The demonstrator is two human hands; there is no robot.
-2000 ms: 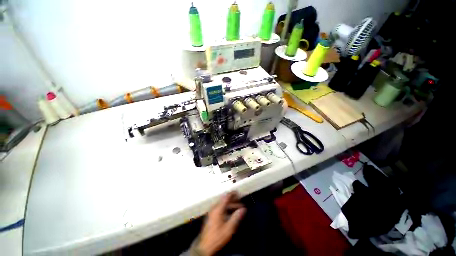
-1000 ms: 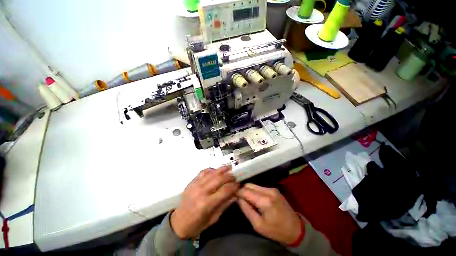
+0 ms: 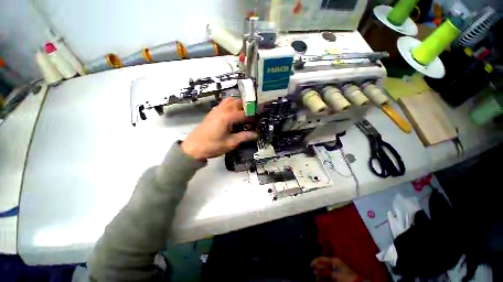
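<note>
The overlock machine head [image 3: 336, 71] stands in the middle with its front open. My left hand [image 3: 220, 129] reaches to the needle area [image 3: 270, 129] from the left, fingertips beside the green-marked part [image 3: 250, 108]. The fingers are bent; whether they pinch anything is hidden among the dark parts. The pale cloth plate [image 3: 317, 176] lies low in front of the head. My right hand [image 3: 333, 270] is low at the bottom edge, partly cut off and blurred, with fingers curled; I cannot tell if it holds thread.
Black-handled shears [image 3: 386, 157], a yellow-orange tool [image 3: 396, 118] and a tan board [image 3: 429, 118] lie to the right. Neon thread cones [image 3: 435, 47] stand behind right. A metal attachment [image 3: 187, 93] extends left. White thread cones [image 3: 58, 63] stand at back left. Cloth scraps [image 3: 435, 226] lie below right.
My hands were together at the table's front edge. My left hand has moved up to the needle area, and my right hand has dropped low. The view has moved closer to the machine.
</note>
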